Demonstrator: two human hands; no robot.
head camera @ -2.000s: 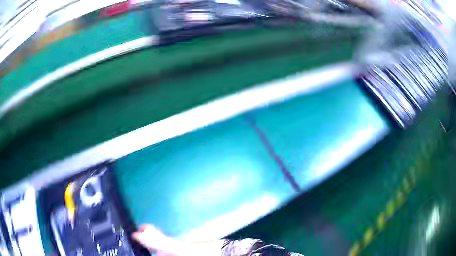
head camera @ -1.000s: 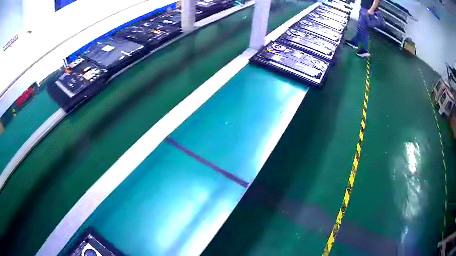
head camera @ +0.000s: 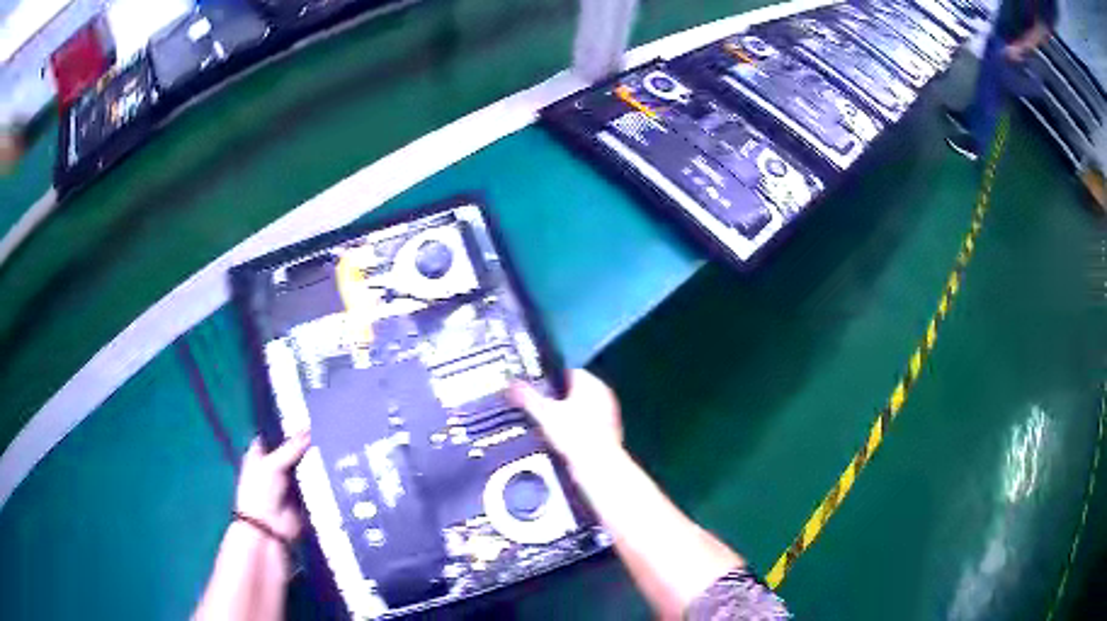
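Observation:
An open laptop in a black foam tray is tilted at an angle over the teal bench, between my two hands. It shows two round fans, a large black battery with white printing, and an orange flex cable near the upper fan. My left hand, with a thin dark red bracelet at the wrist, grips the tray's left edge. My right hand grips the right edge, its thumb over the laptop's inner parts. Whether the tray touches the bench I cannot tell.
A row of open laptops in black trays runs away at upper right on the teal bench. A pale post stands on the rail. More laptops lie on another line at upper left. A person stands at upper right.
The laptop and both hands have come into the middle of the view; a second ago only a laptop's corner showed at lower left. The view has turned, and the laptop row appears closer.

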